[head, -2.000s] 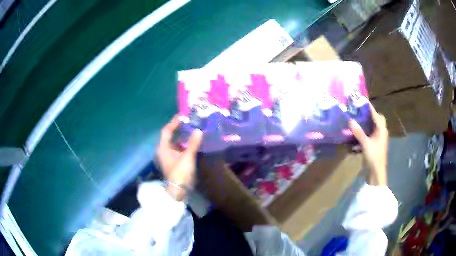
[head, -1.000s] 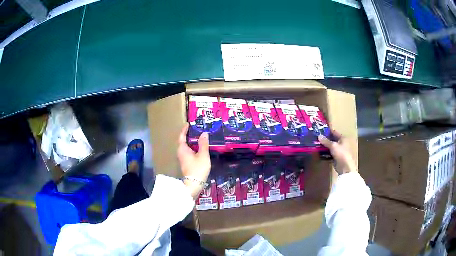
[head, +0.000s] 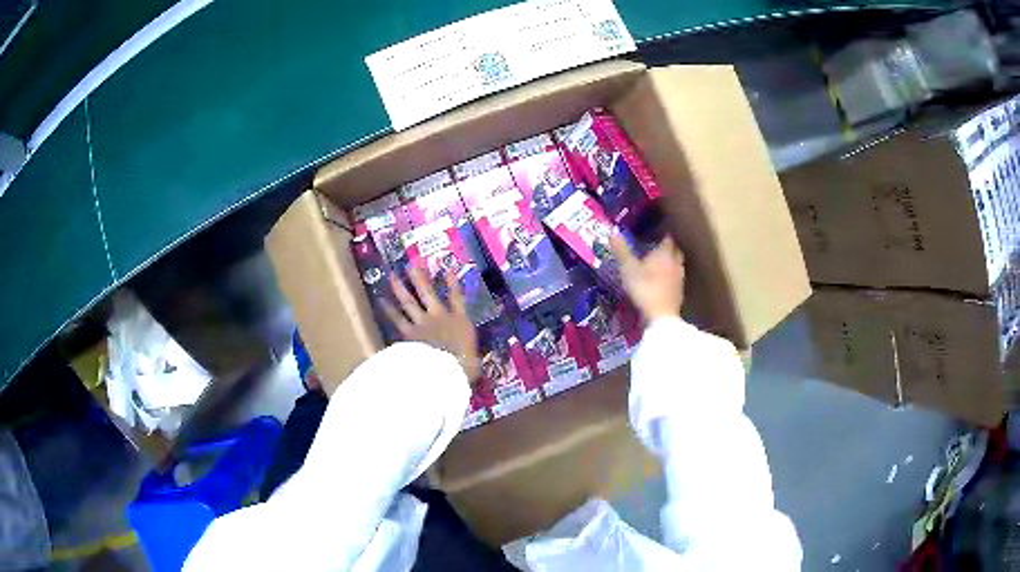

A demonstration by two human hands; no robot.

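Observation:
An open brown shipping carton [head: 559, 469] stands in front of me, with pink and dark purple retail boxes inside. Several boxes in the far part lie unevenly; one middle box [head: 517, 251] lies on top of others, and a tilted box [head: 584, 231] is beside it. A lower row [head: 548, 346] sits nearer me. My left hand [head: 436, 318] rests on the boxes at the left, fingers spread. My right hand [head: 651, 277] touches the tilted box at the right, fingers apart; its fingertips are partly hidden.
A white label sheet [head: 492, 62] lies on the green workbench [head: 257, 101] at the carton's far edge. Stacked closed cartons [head: 895, 223] stand at the right. A blue stool [head: 207, 497] and a white crumpled bag [head: 151, 363] are at the lower left.
The row of five boxes held between both hands has gone down into the carton and its boxes are now uneven. Both hands have let go. The carton appears turned and higher in view.

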